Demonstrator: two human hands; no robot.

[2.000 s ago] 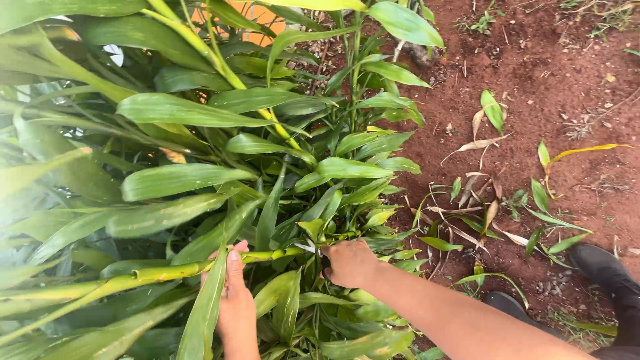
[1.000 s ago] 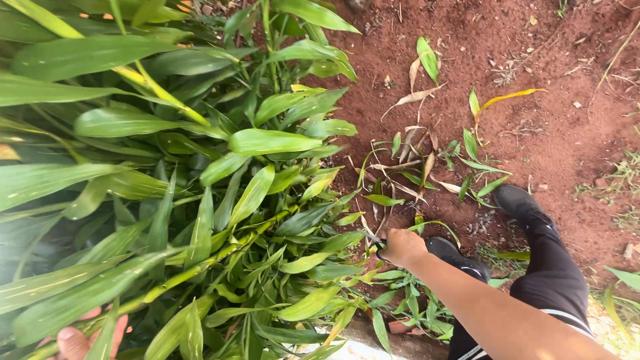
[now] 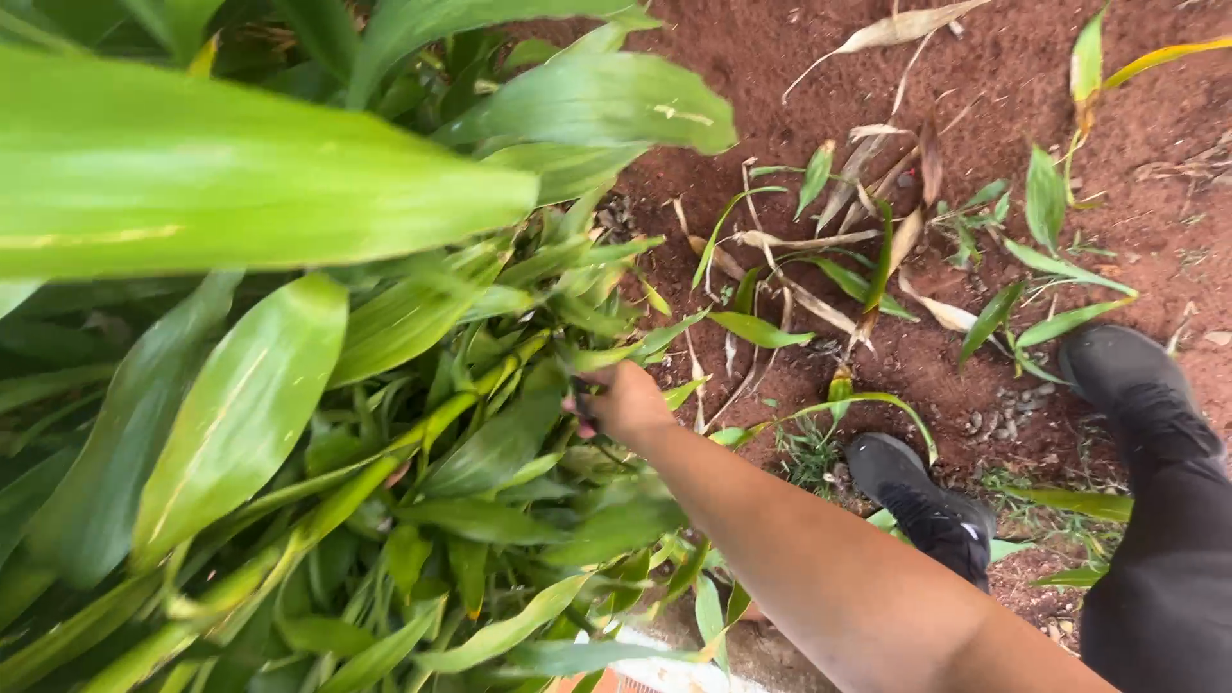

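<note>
My right hand (image 3: 626, 404) is closed around dark-handled scissors or shears (image 3: 577, 390), which are blurred and partly hidden among the leaves. The tool lies just right of the upper end of a yellow-green plant stem (image 3: 433, 423) that slants through the foliage; whether the blades touch it cannot be told. Broad green leaves (image 3: 241, 433) surround the stem, and one large leaf (image 3: 241, 173) crosses the upper left close to the camera. My left hand is not visible.
Reddish soil (image 3: 962, 115) lies to the right, strewn with dry leaves (image 3: 847, 212) and green cuttings (image 3: 1049, 260). My dark shoes (image 3: 895, 472) stand on it. A pale edge (image 3: 664, 659) shows beneath the foliage at the bottom.
My right hand has moved with the tool from the plant's outer edge back in among the leaves, beside the stem. My left hand, seen at the lower left a second ago, is out of sight.
</note>
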